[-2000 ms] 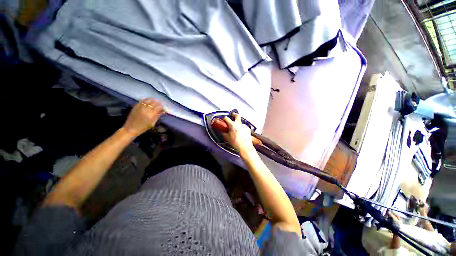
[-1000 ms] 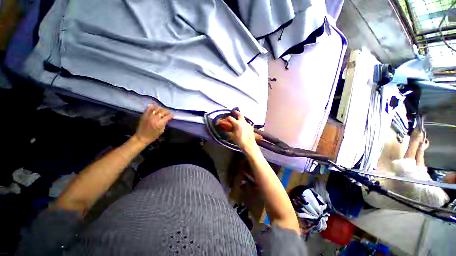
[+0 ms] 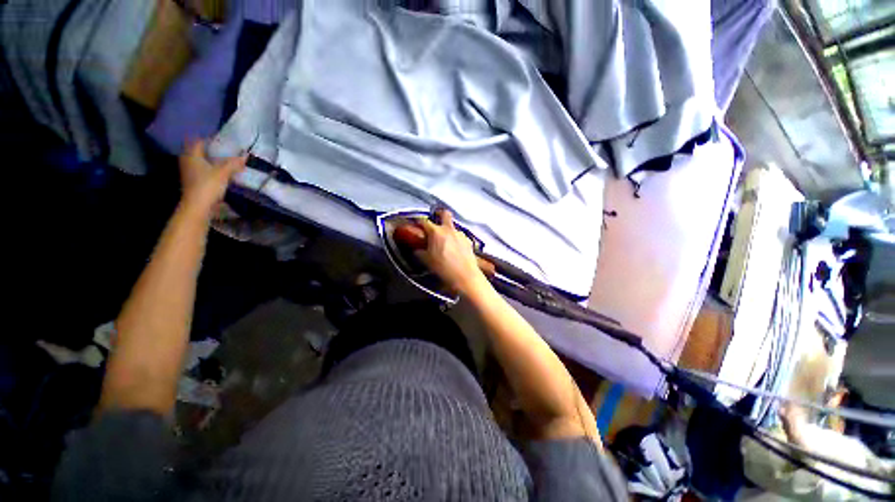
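Note:
A light grey garment piece [image 3: 393, 118] lies wrinkled over the pressing table, with a dark line along its near edge. My right hand [image 3: 447, 253] is closed around the reddish-brown handle of the steam iron [image 3: 400, 257]. The iron sits on the near edge of the cloth, its soleplate partly over the table edge. My left hand [image 3: 208, 175] is at the far left end of the cloth's near edge, fingers on the fabric corner; it seems to pinch it.
More grey garments [image 3: 628, 78] with dark edges lie at the table's far side. The iron's dark hose [image 3: 579, 312] runs right. Grey pieces lie on a white table [image 3: 761, 324] at right, near another person's arm. Pressed pieces [image 3: 74, 74] hang at upper left.
My left hand has moved left along the near edge to the cloth's corner. The iron has moved slightly left along the edge relative to the cloth. The view has shifted.

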